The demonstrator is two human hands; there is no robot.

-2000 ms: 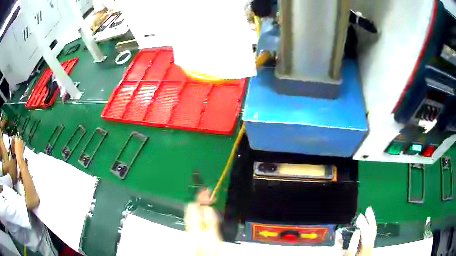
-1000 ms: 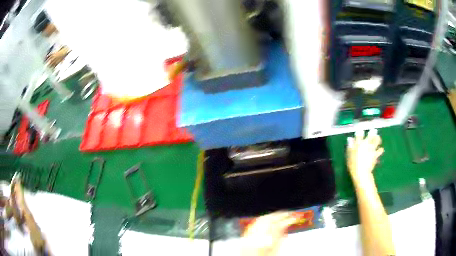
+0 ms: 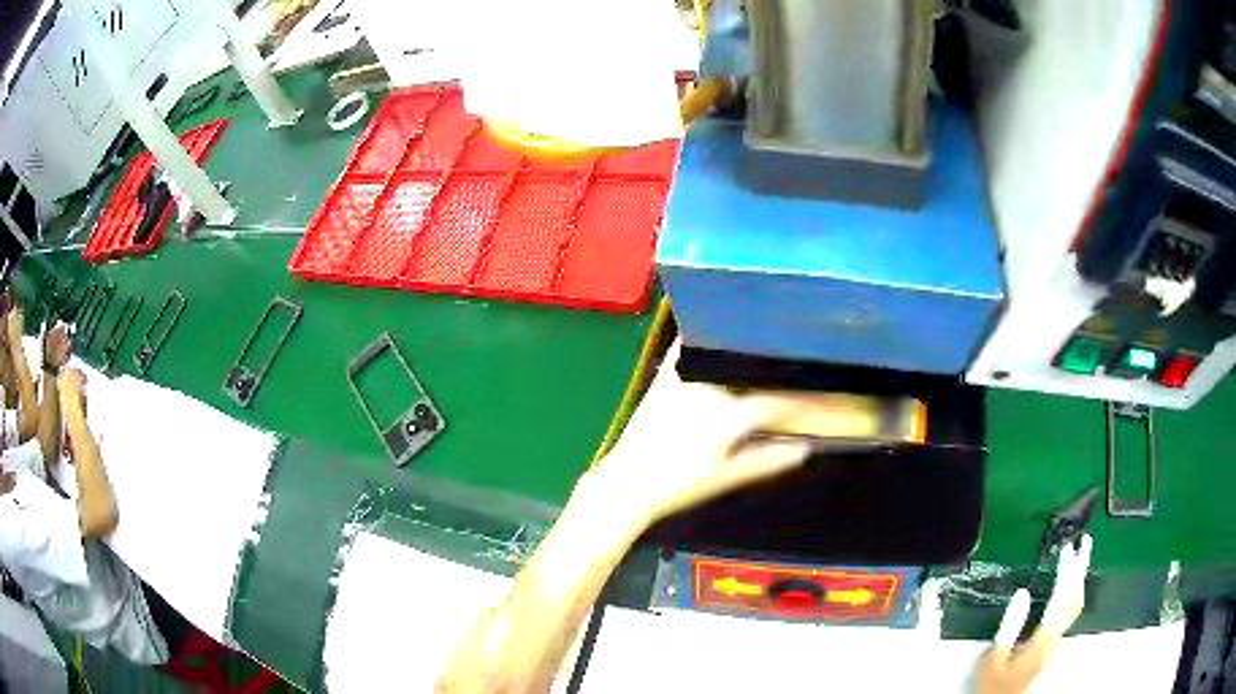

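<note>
My left hand [image 3: 732, 434] reaches from the left into the black press bed [image 3: 840, 508], its fingers over the left part of the gold fixture [image 3: 881, 419]. My hand hides whatever lies under the fingers. The blue press head [image 3: 827, 319] is just above. My right hand [image 3: 1041, 626] is low at the right with thumb and fingers apart. A small dark pointed thing [image 3: 1071, 521] is at its fingertips; I cannot tell whether it is held. A thin dark phone frame [image 3: 430, 426] with a camera block lies left of the press.
Several more frames lie farther left; another frame [image 3: 1129, 461] lies right of the press. The red tray [image 3: 542, 231] is behind at left. The red button [image 3: 796, 595] is on the press front. The white control panel [image 3: 1030, 339] stands at right. Other people's arms [image 3: 84, 454] show at far left.
My left hand has moved from the front plate into the press bed. My right hand has left the panel buttons and moved down to the bench edge. The view has shifted.
</note>
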